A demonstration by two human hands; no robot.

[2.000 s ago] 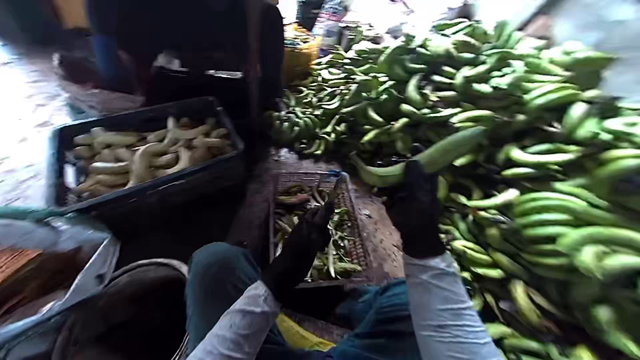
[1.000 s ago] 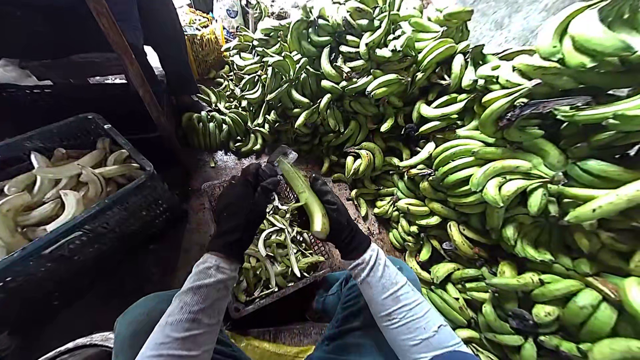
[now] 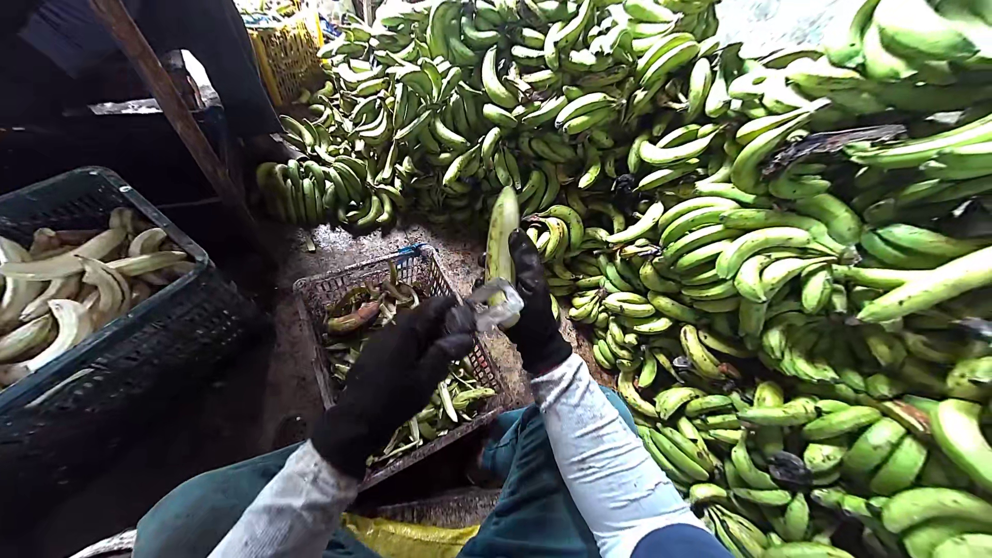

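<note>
In the head view, my right hand (image 3: 535, 310), in a black glove, grips a green plantain (image 3: 502, 225) that points up and away from me. My left hand (image 3: 407, 360), gloved in black too, holds a small pale, partly see-through tool (image 3: 496, 304) against the plantain's lower end; its exact kind is unclear. Beneath my left hand a brown plastic crate (image 3: 314, 341) holds green peel strips (image 3: 449, 403) and some brownish peels. Part of the crate is hidden by my left hand and forearm.
A large heap of green plantains (image 3: 697, 256) covers the right and far side. At left stands a dark crate (image 3: 167, 232) of peeled plantains (image 3: 101, 271). A wooden post (image 3: 167, 101) and a yellow crate (image 3: 288, 58) stand at the upper left, near a person's dark clothing (image 3: 225, 62).
The plantain, lying across between both hands a second ago, now stands upright in my right hand. My left hand has moved with the tool to its lower end.
</note>
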